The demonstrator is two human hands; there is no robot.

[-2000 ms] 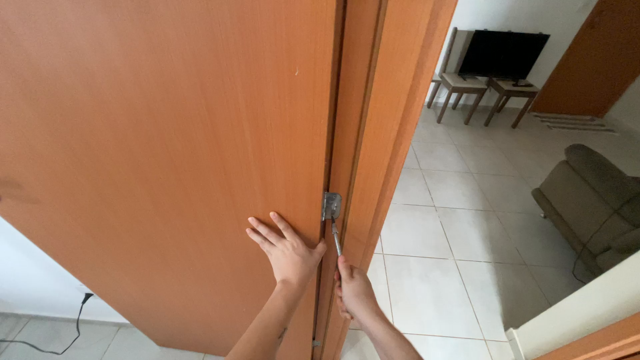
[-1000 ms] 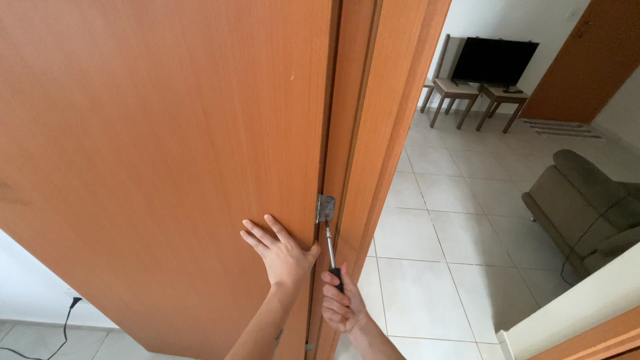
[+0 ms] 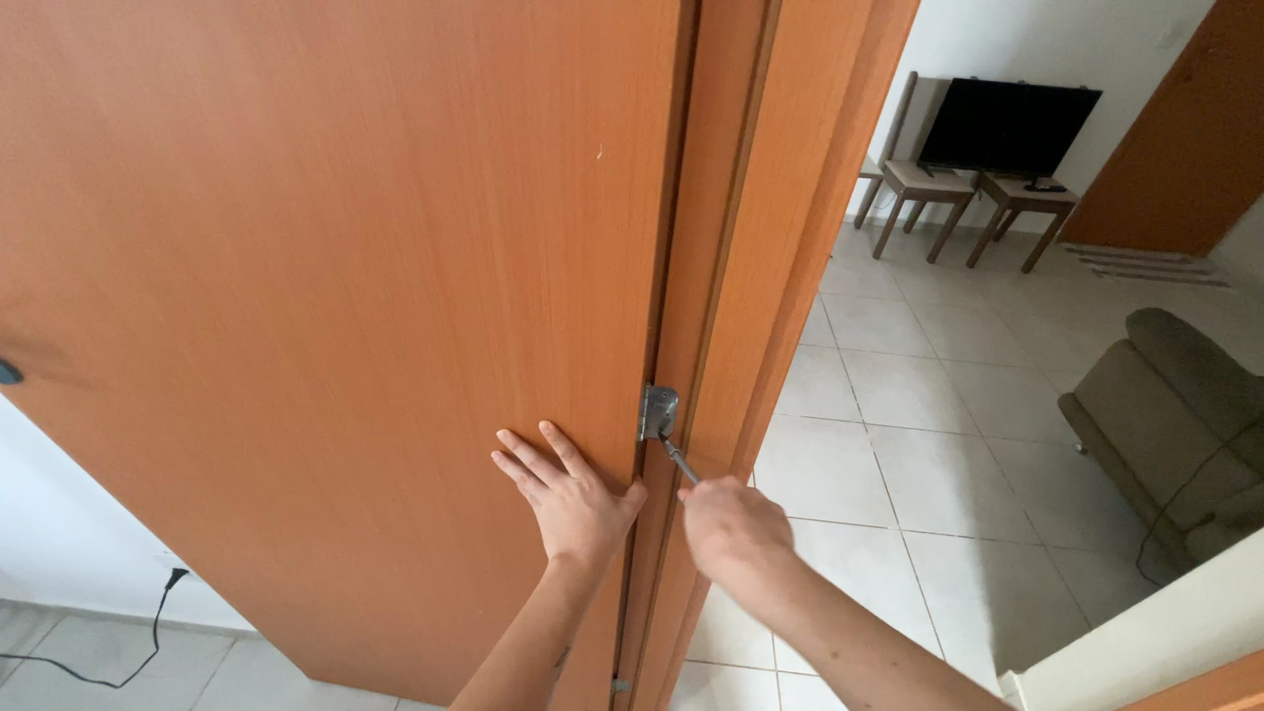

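Note:
A metal door hinge point(image 3: 660, 412) joins the wooden door point(image 3: 395, 276) to the wooden door frame point(image 3: 780, 197). My right hand point(image 3: 739, 526) is closed around a screwdriver point(image 3: 679, 460), whose handle is hidden in my fist; its tip meets the lower part of the hinge leaf. My left hand point(image 3: 578, 499) lies with spread fingers on the door face, just below and left of the hinge, its thumb at the door's edge. Lower down in the gap, a second hinge point(image 3: 620, 683) shows partly.
Beyond the frame, a television point(image 3: 1009, 126) stands on two chairs point(image 3: 1027, 193) near a striped rug point(image 3: 1145, 265). A grey-brown sofa point(image 3: 1155, 415) is at the right. A black plug and cord point(image 3: 158, 617) run from the wall at the lower left.
My right hand has changed its grip, from fingers around the screwdriver's handle with part of it showing to a fist that covers the handle. My left hand stays on the door.

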